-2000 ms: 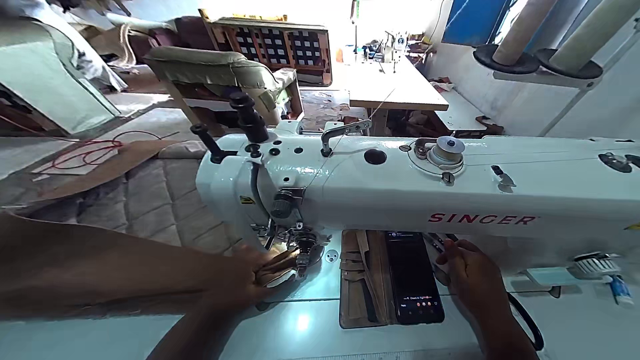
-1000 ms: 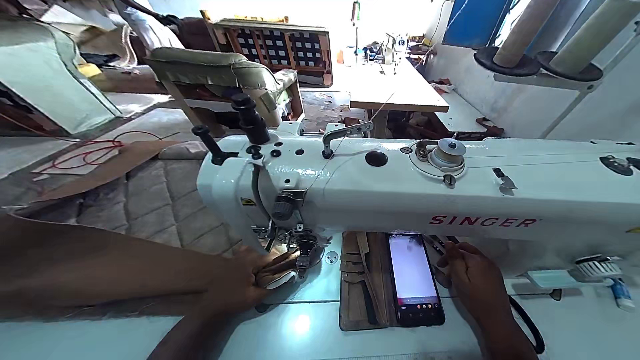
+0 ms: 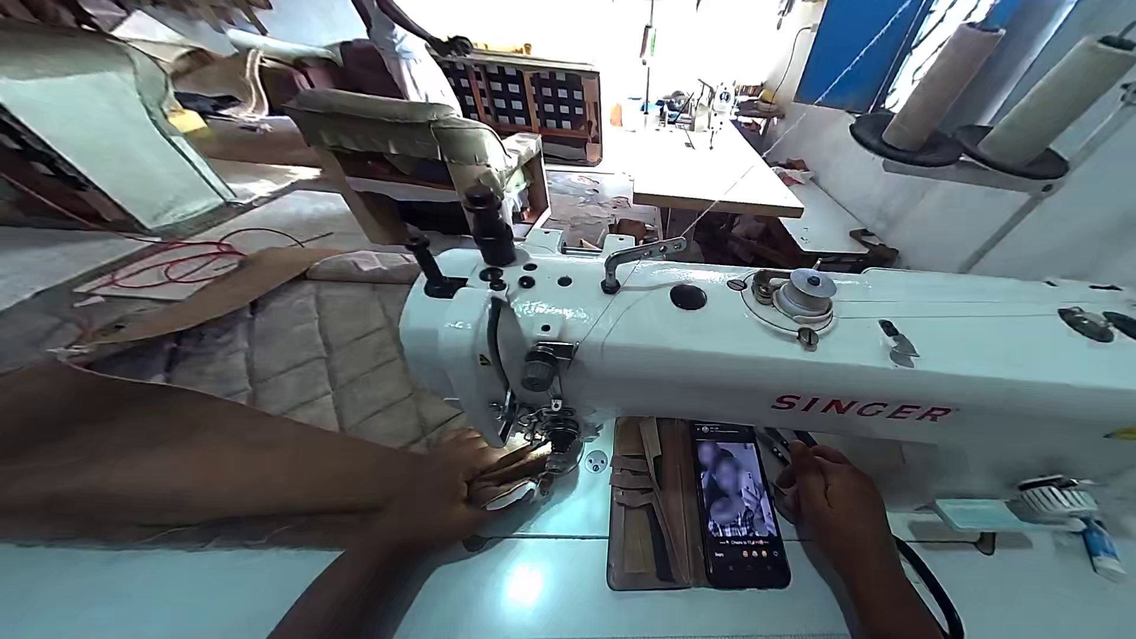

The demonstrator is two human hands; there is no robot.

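Observation:
At the needle of a white Singer sewing machine (image 3: 710,346), my left hand (image 3: 448,493) presses folded brown material (image 3: 510,479) beside the presser foot (image 3: 564,439). Grey quilted fabric (image 3: 328,355) spreads left of the machine head, and a broad brown piece with loose threads on its lower edge lies nearer me. My right hand (image 3: 834,501) rests under the machine arm with curled fingers beside dark handles, perhaps of scissors (image 3: 777,444); its grip is hidden. A lit phone (image 3: 737,506) lies on an open brown wallet case (image 3: 639,524) between both hands.
Thread cones (image 3: 945,84) stand at upper right. A brush (image 3: 1056,497) and small tube (image 3: 1100,546) lie at the right. Behind are an armchair frame (image 3: 382,133), another table (image 3: 719,177) with a machine, red cord (image 3: 191,262) and a person (image 3: 408,53).
The phone screen went from dark to white, and now shows a picture. A person in the background has moved right, behind the armchair frame. Both my hands stay in about the same places.

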